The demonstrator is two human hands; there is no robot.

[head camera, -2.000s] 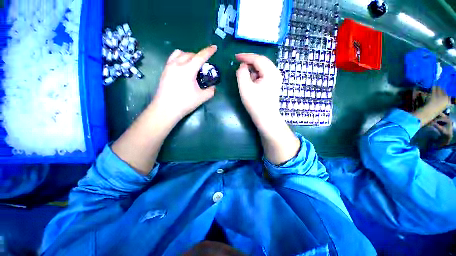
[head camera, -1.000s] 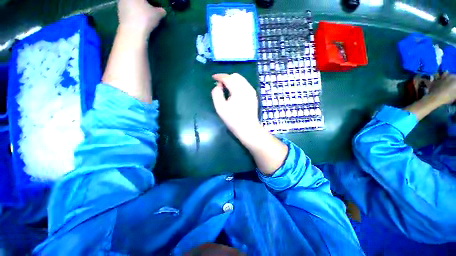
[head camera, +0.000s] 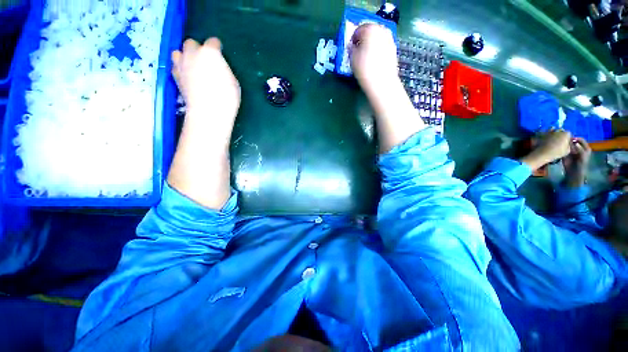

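My left hand [head camera: 206, 79] is over the spot just right of the large blue bin, fingers bent and pointing away from me; whether it holds anything is hidden. My right hand [head camera: 374, 58] is over the small blue bin [head camera: 342, 42] of white pieces, and its fingertips are not clearly seen. A glossy black round unit [head camera: 279, 91] with a white or silver top stands alone on the green surface between my hands. The parts tray [head camera: 425, 79] lies partly behind my right forearm.
The large blue bin [head camera: 167, 103] of white plastic parts is at the left. Loose white pieces [head camera: 324, 56] lie beside the small blue bin. A red bin [head camera: 468, 89] is right of the tray. Other black round units [head camera: 473, 44] stand along the far side. A coworker's hands [head camera: 561, 152] are at the right.
My left hand has come back from the far edge to beside the large blue bin. My right hand has moved forward to the small blue bin. A black round unit now stands between them.
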